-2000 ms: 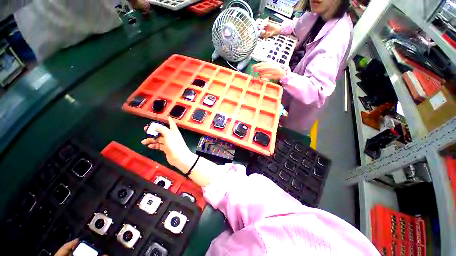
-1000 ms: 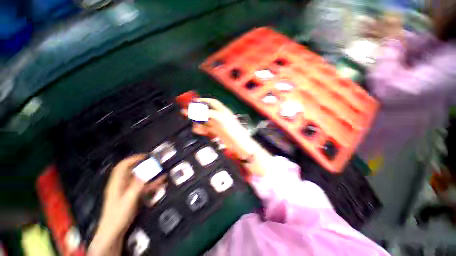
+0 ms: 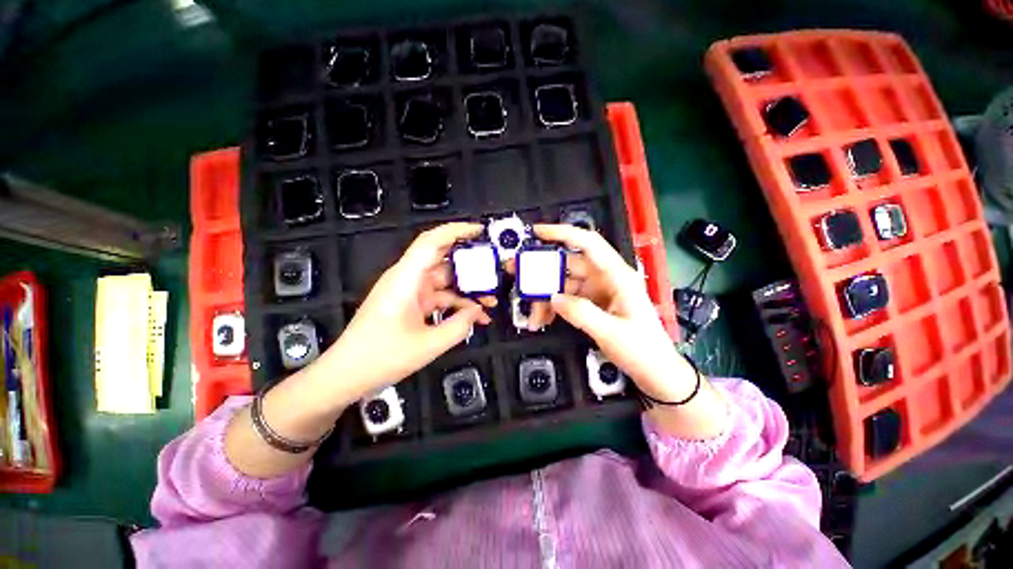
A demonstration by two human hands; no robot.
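My left hand (image 3: 411, 300) holds a watch head (image 3: 475, 269) with a lit white screen between its fingertips. My right hand (image 3: 605, 291) holds a second watch head (image 3: 541, 272), also lit white, right beside the first. Both are held over the black foam tray (image 3: 383, 253), screens facing me. The tray holds dark watches, screens up, in its upper rows. Its lower rows hold watches with the round sensor side up, such as a dark one (image 3: 464, 389) and a silver one (image 3: 382, 411). My hands hide some pockets in the middle.
A red tray (image 3: 217, 267) shows under the black tray. A red-orange tray (image 3: 924, 383), partly filled with watches, is at right. A black multi-port block (image 3: 786, 336) and small cabled devices (image 3: 708, 239) lie between. A yellow pad (image 3: 124, 345) and red basket (image 3: 47, 389) are at left.
My view has swung to centre on the black tray. Both hands have come together over it, and the two lit watches are now side by side.
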